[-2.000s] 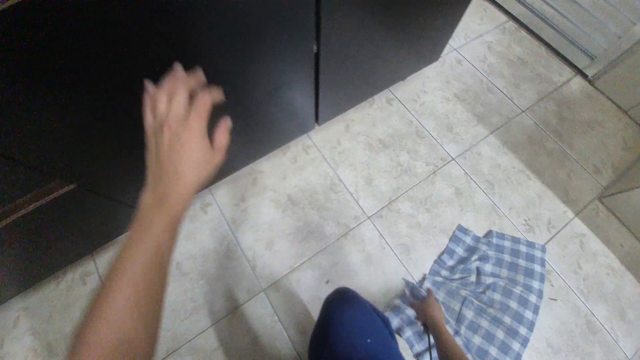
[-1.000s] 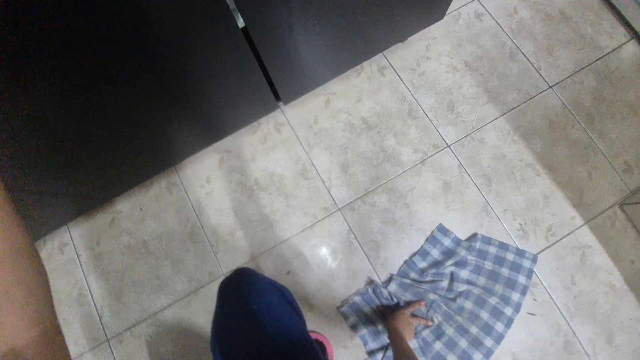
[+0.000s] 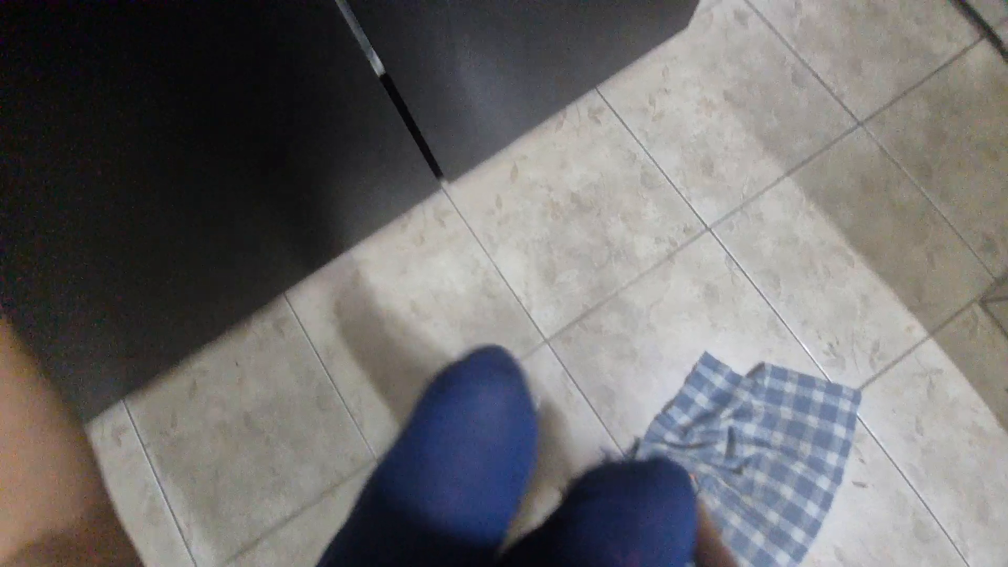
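Note:
A blue and white checkered cloth (image 3: 787,449) lies rumpled on the tiled floor at the lower right. Beside it, a small part of my right hand or wrist (image 3: 711,539) shows behind my blue-clad knee; its fingers are hidden, so whether it holds the cloth cannot be told. My left forearm (image 3: 47,465) runs along the left edge, blurred, with the left hand outside the view. Both of my knees, in dark blue fabric (image 3: 472,441), are bent at the bottom middle.
Dark cabinet fronts (image 3: 197,173) with a narrow vertical gap between them fill the upper left, their lower edge running diagonally above the floor. Light patterned floor tiles (image 3: 583,213) spread to the right. A dark edge (image 3: 980,24) crosses the top right corner.
My left hand, over the dark cabinet two seconds ago, has left the view. The right hand, seen on the cloth earlier, is now mostly behind a knee. A second knee has come into view.

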